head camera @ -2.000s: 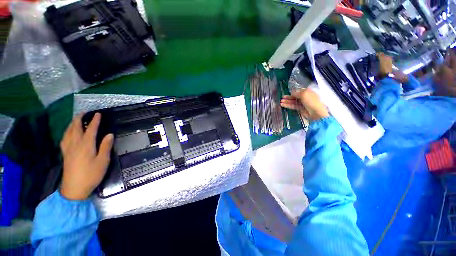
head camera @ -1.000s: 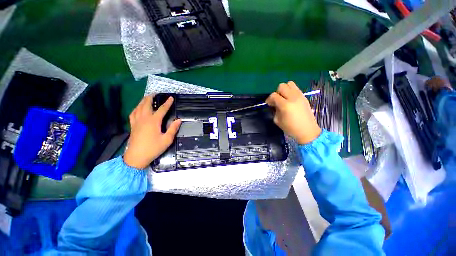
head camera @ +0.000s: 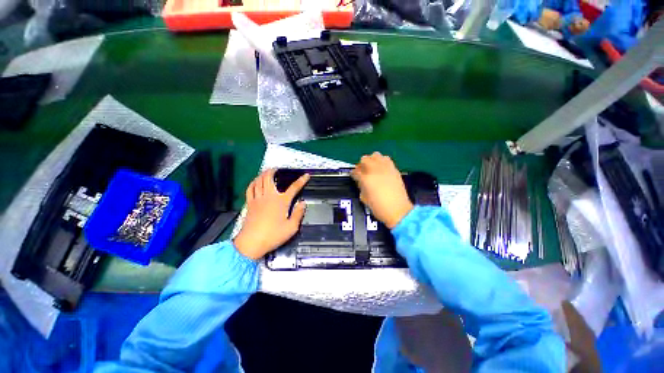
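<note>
A wide black tray body (head camera: 327,237) with white bracket pieces at its centre lies on a foam sheet (head camera: 320,285). My left hand (head camera: 271,216) rests with spread fingers on its left end. My right hand (head camera: 380,188) is over the upper middle of the tray body, fingers bent together and pointing down at its upper edge. Whether a metal shaft is between these fingers is hidden. Thin silver metal shafts (head camera: 504,207) lie bundled to the right of the tray body.
A blue bin (head camera: 173,218) of small metal parts stands left, partly over another black unit (head camera: 102,164). Black bars (head camera: 211,182) lie beside it. A black subassembly (head camera: 331,95) lies behind. A pale post (head camera: 593,91) is at right, an orange tray (head camera: 255,17) at the back.
The view has shifted, showing more of the bench's back. My right hand has moved left from the tray body's right end to its upper middle. The thin shaft it held no longer shows.
</note>
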